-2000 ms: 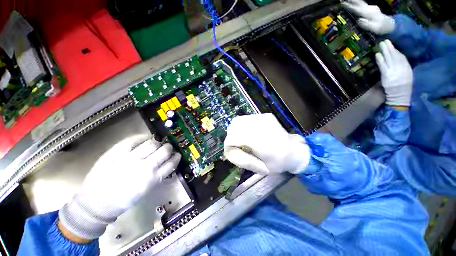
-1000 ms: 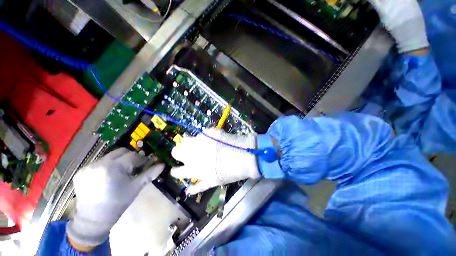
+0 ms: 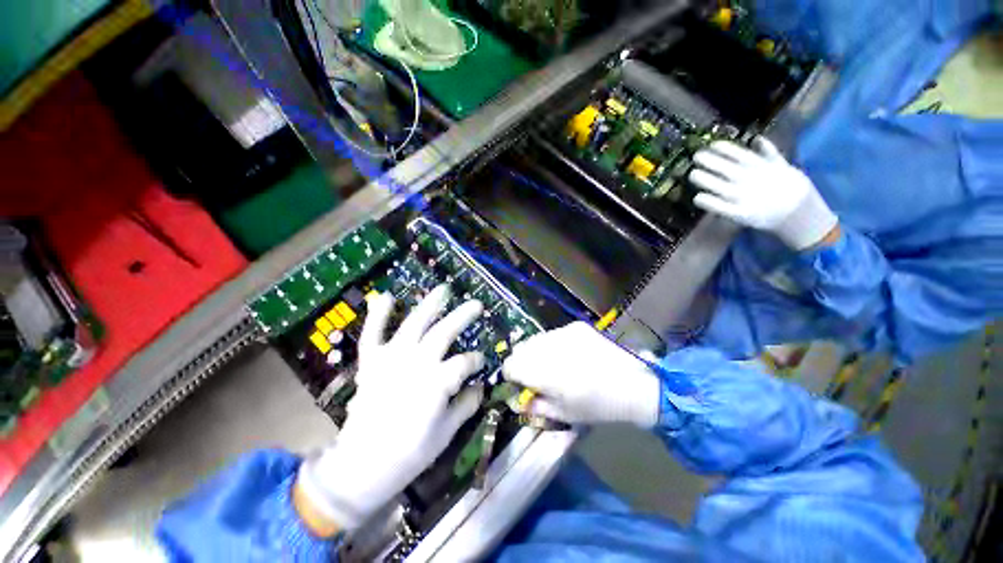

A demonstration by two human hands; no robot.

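Observation:
The green circuit board point(image 3: 423, 264), crowded with parts, sits in its black pallet on the rails. Yellow block parts point(image 3: 333, 327) show at its left, and a pale strip runs along its right side. A plain green strip with pale dots point(image 3: 319, 280) lies along the far edge. My left hand point(image 3: 407, 407), white-gloved, is spread over the board's middle, fingers apart, hiding parts below. My right hand point(image 3: 583, 376), white-gloved, is closed around a yellow stick tool point(image 3: 607, 319) at the board's lower right corner. The tool's other end shows below the fingers.
Metal conveyor rail point(image 3: 143, 379) with chain runs diagonally. A blue cord point(image 3: 237, 72) crosses above. Another person's gloved hand point(image 3: 770, 192) is beside a second board point(image 3: 627, 143) further along. A red mat point(image 3: 121, 209) with a sample board point(image 3: 44, 319) lies left.
My left hand has moved from the pallet's left side onto the board, and its fingers have spread. My right hand has moved off the board's middle to its lower right corner. The view has shifted.

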